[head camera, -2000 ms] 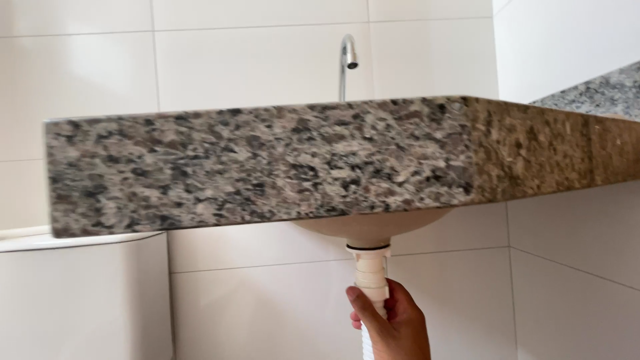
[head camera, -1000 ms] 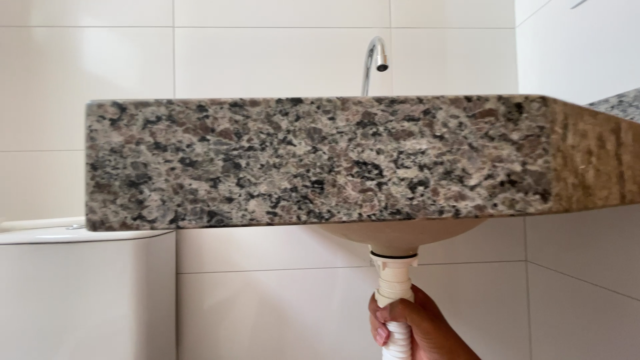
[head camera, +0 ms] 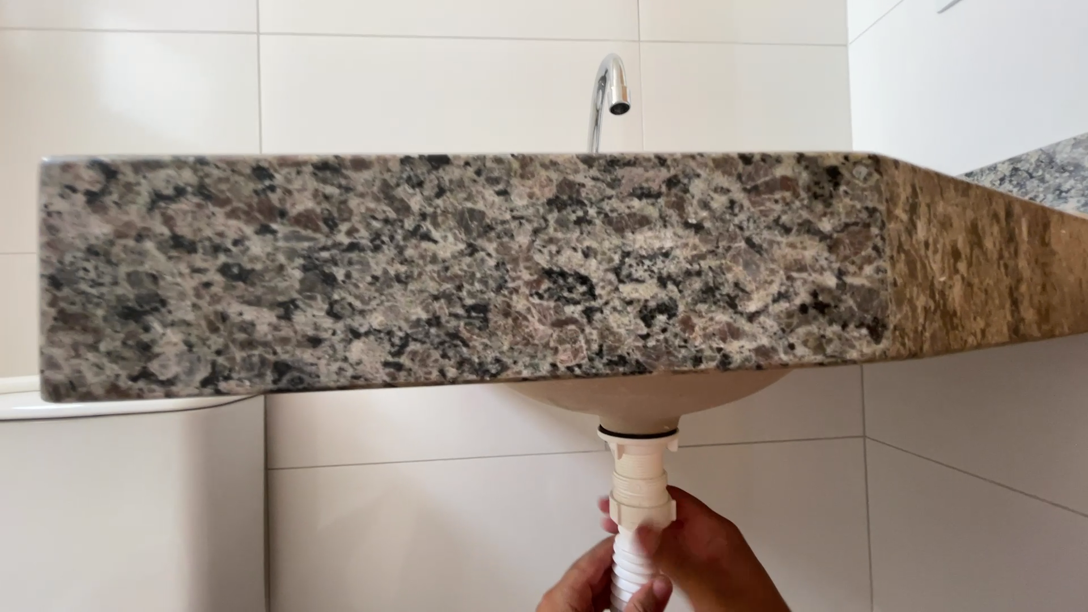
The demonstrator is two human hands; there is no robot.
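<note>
Below the granite countertop (head camera: 467, 272) the underside of a sink basin (head camera: 654, 395) shows, with a white plastic drain tailpiece (head camera: 639, 463) hanging from it. A black rubber gasket (head camera: 637, 432) rings the top of the drain. At the tailpiece's lower end is a plastic coupling nut (head camera: 642, 511), with a white corrugated drain hose (head camera: 631, 565) beneath. My right hand (head camera: 710, 544) has its fingers around the nut from the right and behind. Lower down, my left hand (head camera: 591, 586) grips the hose, partly cut off by the bottom edge of the view.
A chrome faucet (head camera: 610, 93) rises behind the countertop. At the left, close to the counter's lower corner, stands a white toilet tank (head camera: 127, 501). Tiled wall (head camera: 408, 510) lies behind the drain, and a side wall (head camera: 977, 433) meets it at the right.
My left hand has come into view at the hose. My right hand, around the pipe in both earlier frames, is now at the nut, which shows more fully.
</note>
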